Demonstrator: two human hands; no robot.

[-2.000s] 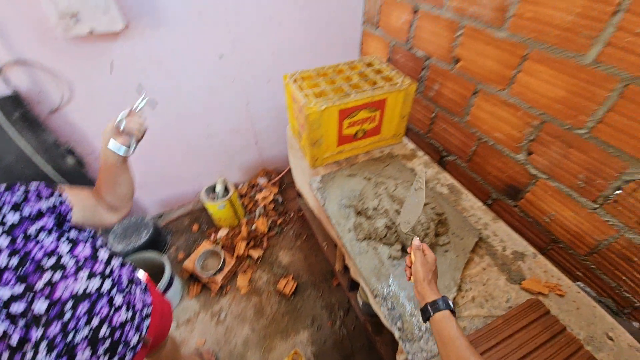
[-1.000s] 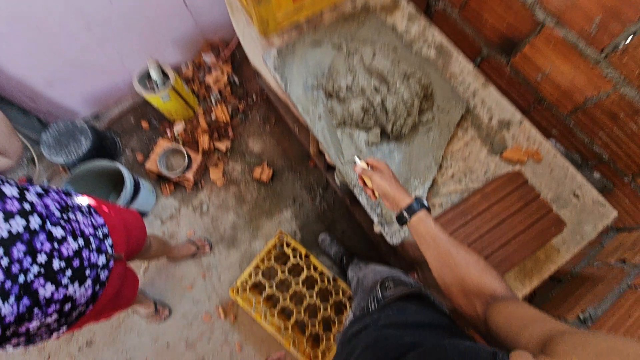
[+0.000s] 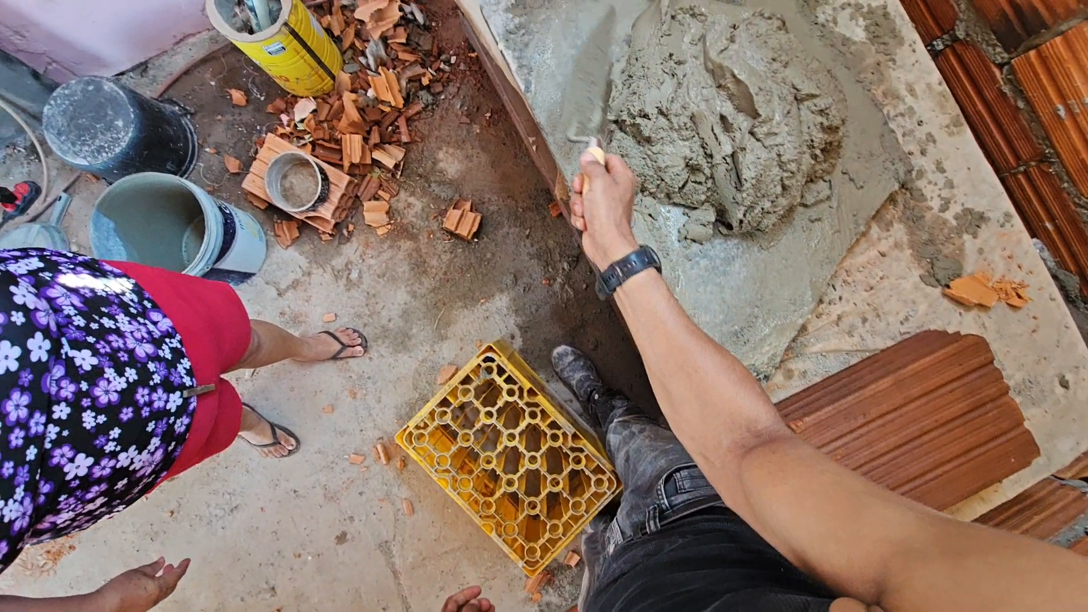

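Note:
My right hand (image 3: 605,204), with a dark wristwatch above it, grips the light handle of a mortar-coated trowel (image 3: 588,81). The blade is over the left side of the ledge, beside a heap of wet grey mortar (image 3: 735,119). The mortar spreads over a grey sheet on the ledge. A small part of my left hand (image 3: 467,600) shows at the bottom edge, fingers bent; the rest is out of view. Above it, by my leg, a yellow plastic bottle crate (image 3: 514,459) sits on the floor. A ribbed clay brick (image 3: 914,416) lies on the ledge near my right forearm.
At left stands a co-worker in sandals, one hand (image 3: 146,585) low. Near them are a grey bucket (image 3: 225,242), a black bucket (image 3: 106,127) and a yellow container (image 3: 310,59). Broken brick pieces (image 3: 361,119) and a metal ring on a brick litter the floor. A brick wall (image 3: 1054,76) borders the ledge.
The trowel blade, over the mortar heap two seconds ago, is now at its left. The co-worker's raised hand, seen earlier, is now low. The view has tilted down, and my left hand has come into view.

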